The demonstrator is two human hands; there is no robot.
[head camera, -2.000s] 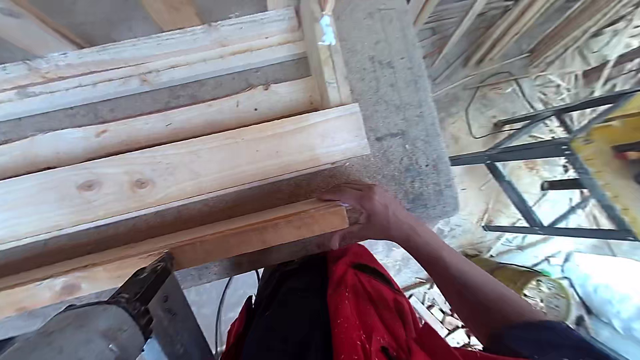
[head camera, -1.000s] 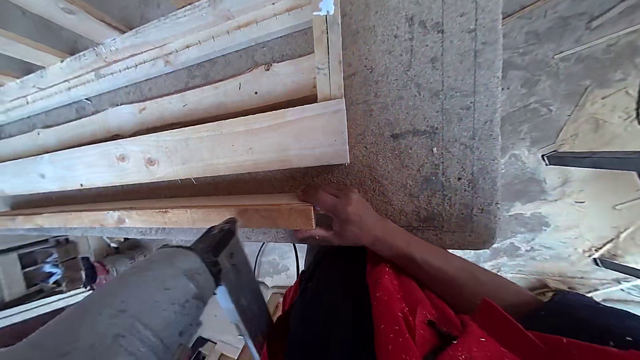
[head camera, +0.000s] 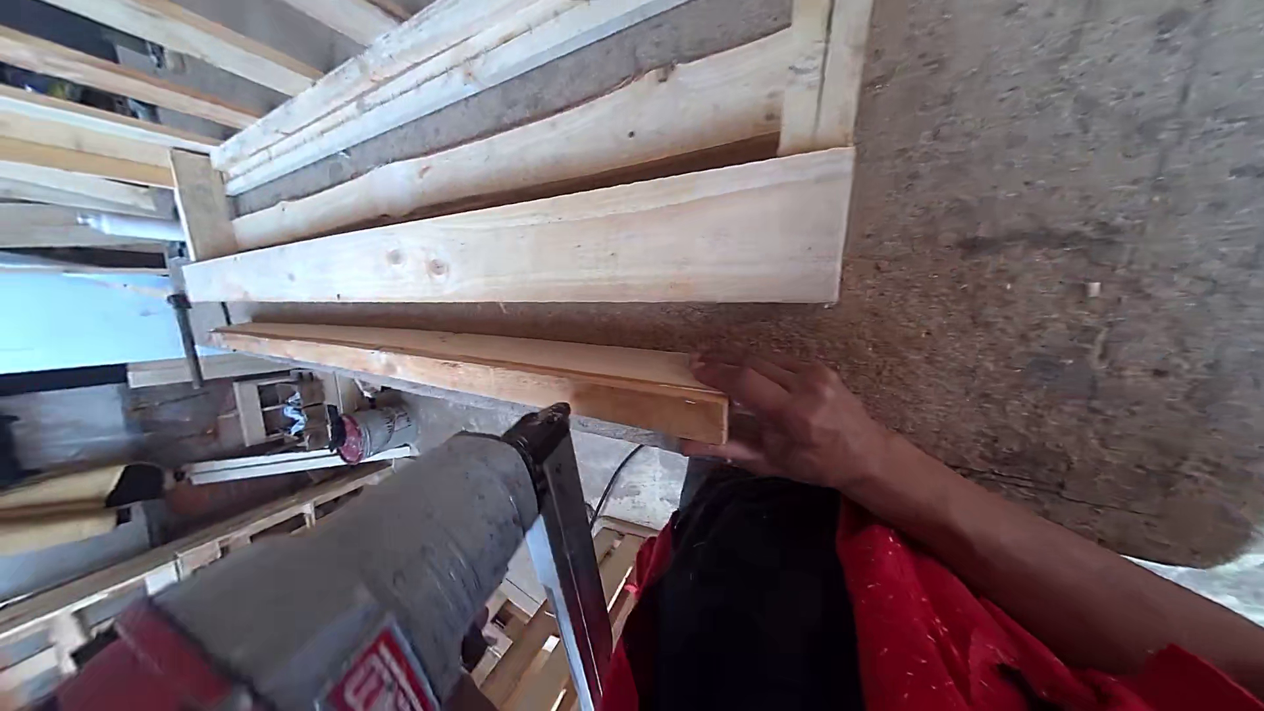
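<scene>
My right hand [head camera: 815, 420] grips the near right end of a narrow wooden board [head camera: 583, 400], which stands on edge along the workbench. Its fingers lie on top of and below the end. A grey pneumatic nailer [head camera: 375, 553] comes in from the lower left, its black nose [head camera: 541, 425] at the board's outer face; whether they touch is not clear. My left hand cannot be made out; the nailer's handle is hidden. Beside the board, separated by a narrow gap, lies a wooden frame with a wide knotted front plank [head camera: 533, 242] and a crosspiece [head camera: 818, 79].
The concrete-like benchtop [head camera: 1057, 247] bears sawdust. More slatted timber [head camera: 118, 59] lies at the upper left. Below the bench edge are a can [head camera: 370, 433], a wooden pallet [head camera: 533, 642] and a dark cable or hose [head camera: 617, 479].
From the first frame to the second, the nailer's nose has moved right along the board, closer to my right hand. That hand stays at the board's end. The view has swung considerably.
</scene>
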